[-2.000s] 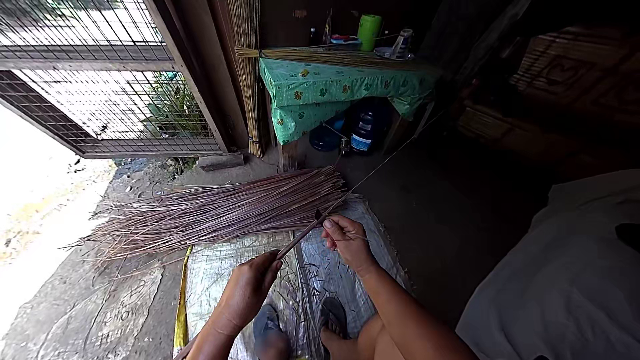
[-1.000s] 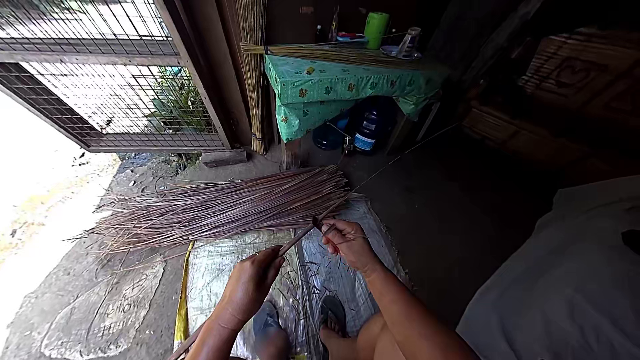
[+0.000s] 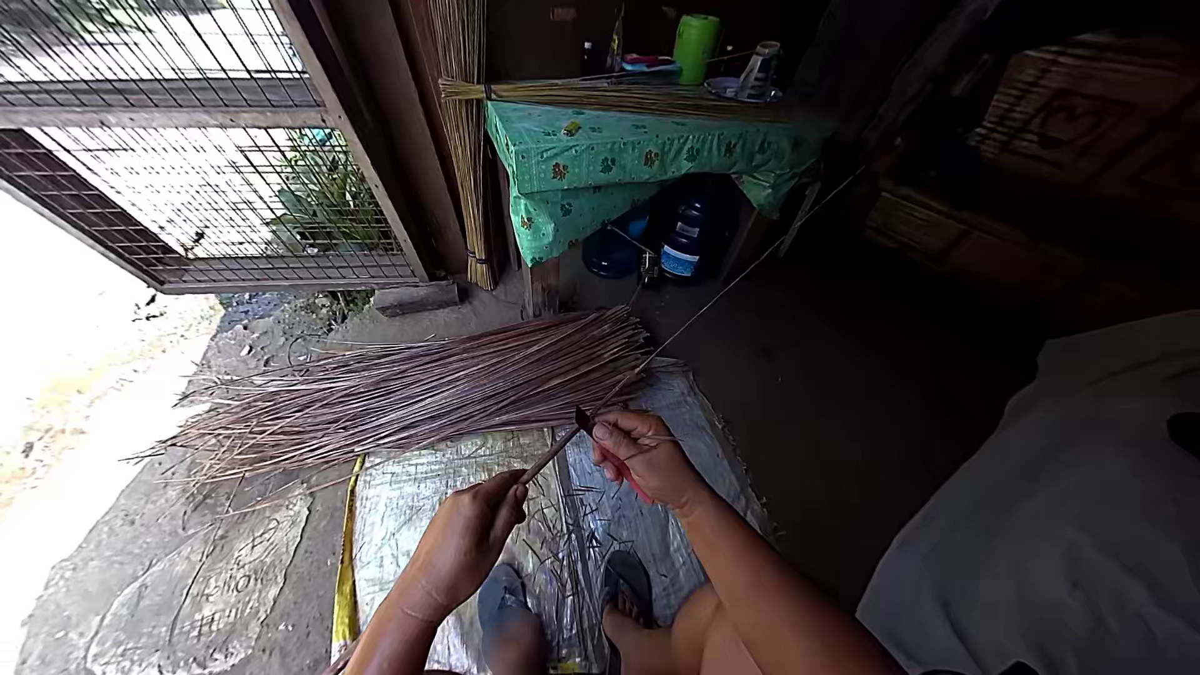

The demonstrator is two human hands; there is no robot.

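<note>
My left hand [image 3: 473, 530] grips the thick end of a long thin stick [image 3: 551, 454], which slants up to the right and tapers toward the dark area beyond the table. Against the stick, my right hand [image 3: 642, 455] holds a small knife [image 3: 583, 419] with a dark blade and a red handle; a thin strip pokes out between its fingers. Just beyond both hands, a large loose pile of reddish-brown sticks [image 3: 431, 394] lies on the floor, partly on a silvery sheet [image 3: 422, 506].
A table with a green patterned cloth [image 3: 600, 155] bears a bundle of thin sticks [image 3: 619, 97], a green container [image 3: 697, 49] and a cup [image 3: 757, 70]. Blue water jugs [image 3: 682, 239] stand beneath. A tied upright bundle [image 3: 464, 159] leans near the mesh gate [image 3: 206, 117]. Grey cloth [image 3: 1050, 525] lies at right.
</note>
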